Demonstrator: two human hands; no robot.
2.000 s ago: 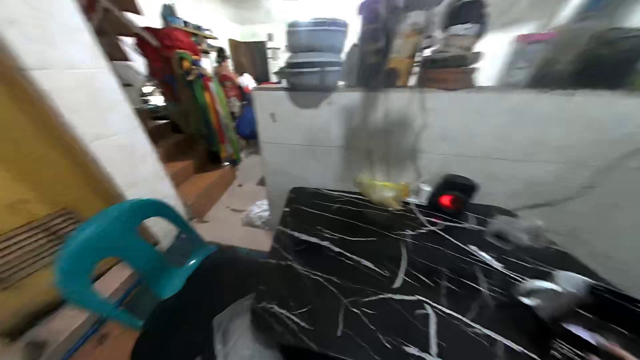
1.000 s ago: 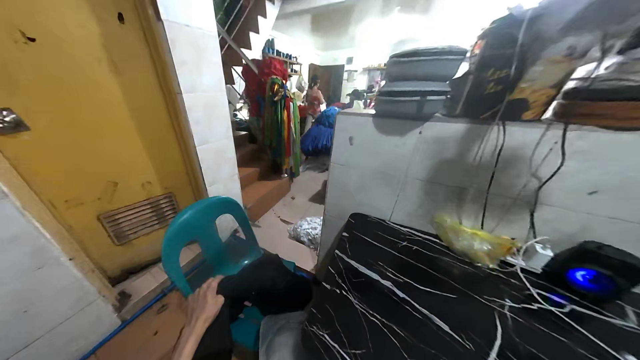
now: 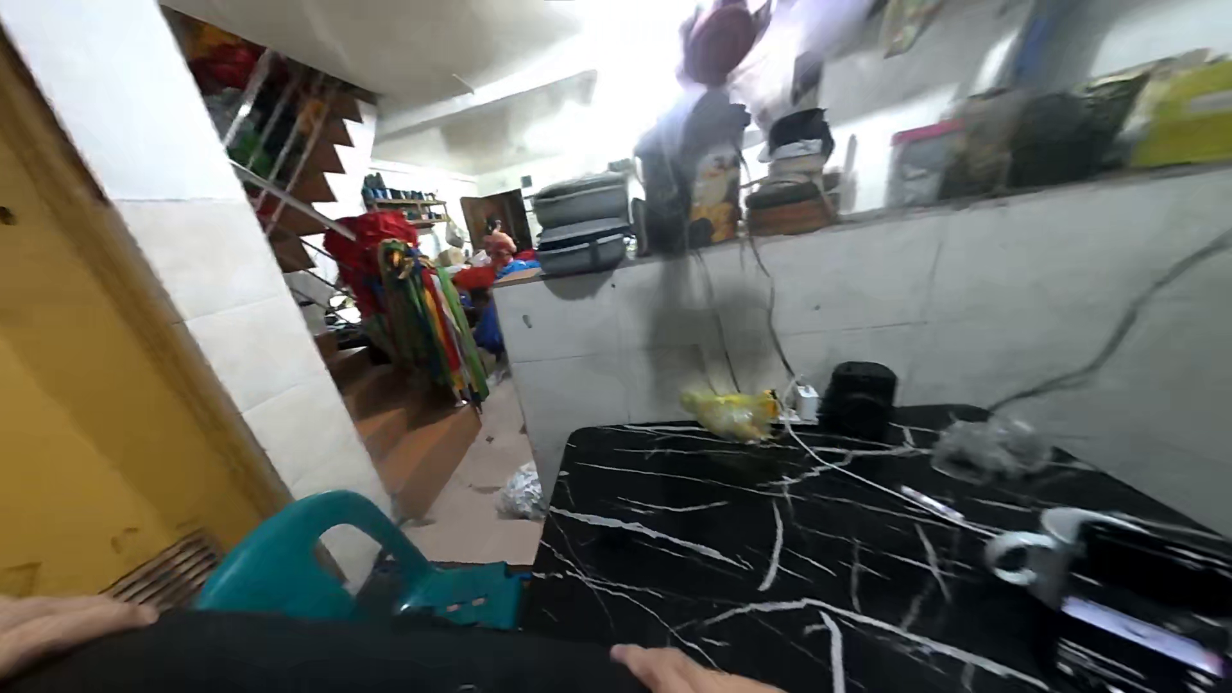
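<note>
A dark cloth (image 3: pixel 385 654) stretches across the bottom of the view, in front of a teal plastic chair (image 3: pixel 289 558). My left hand (image 3: pixel 67 626) lies at the cloth's left end, its fingers pointing right. At the other end, my right hand (image 3: pixel 683 669) is partly cut off by the lower edge, near the front of a black marble-patterned table (image 3: pixel 674 520). Whether either hand grips the cloth cannot be made out.
On the table are a yellow plastic bag (image 3: pixel 731 414), a black speaker (image 3: pixel 859 399), a clear plastic bag (image 3: pixel 991 448), a white mug (image 3: pixel 1039 553) and a lit phone (image 3: pixel 1141 640). A tiled half wall (image 3: pixel 818 308) stands behind; stairs (image 3: pixel 385 414) rise at left.
One second ago a hand rested on dark cloth at the chair; now the cloth spans the bottom of the view with a hand near each end. The view has swung right.
</note>
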